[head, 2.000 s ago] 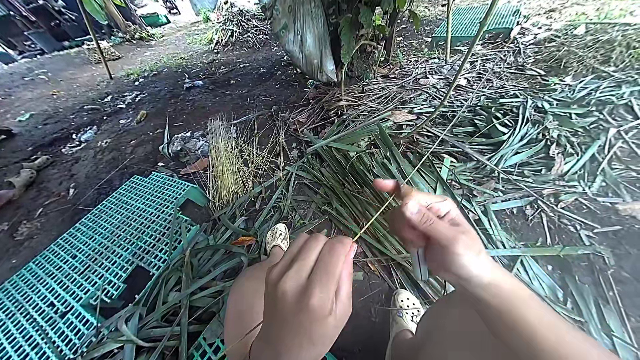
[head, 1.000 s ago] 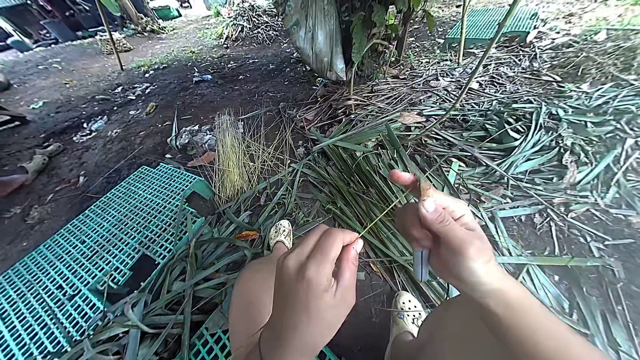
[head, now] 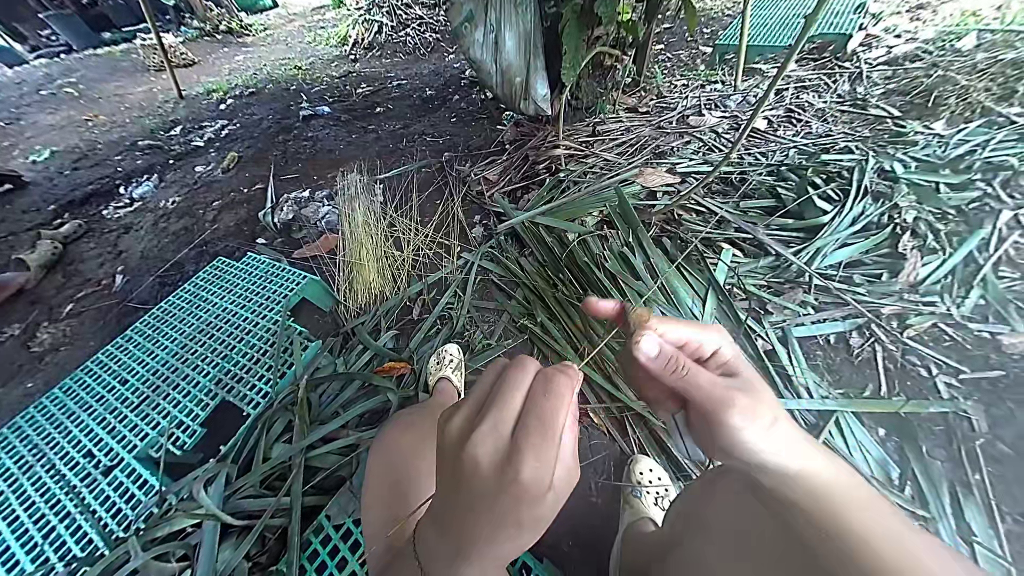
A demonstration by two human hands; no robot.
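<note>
My left hand [head: 512,448] is closed on a thin yellow-green leaf rib [head: 596,350], pinched between thumb and fingers. The rib runs up to my right hand [head: 696,368], just to the right, whose fingers are closed round it. A brownish wrap sits at one fingertip of the right hand. Below that palm shows part of a pale, flat object, mostly hidden; what it is I cannot tell. Past my hands lies a pile of long green leaf strips [head: 560,280]. A bundle of thin yellowish ribs [head: 364,248] lies beyond, to the left.
Green plastic slatted panels [head: 160,384] lie at left, another [head: 788,24] at back right. A thin leaning stick [head: 756,112] rises at right. More cut leaves [head: 864,208] cover the ground there. Both my feet wear pale clogs [head: 648,484]. Another person's foot [head: 36,260] shows at far left.
Both hands stay close together on the thin rib. No other plain change shows.
</note>
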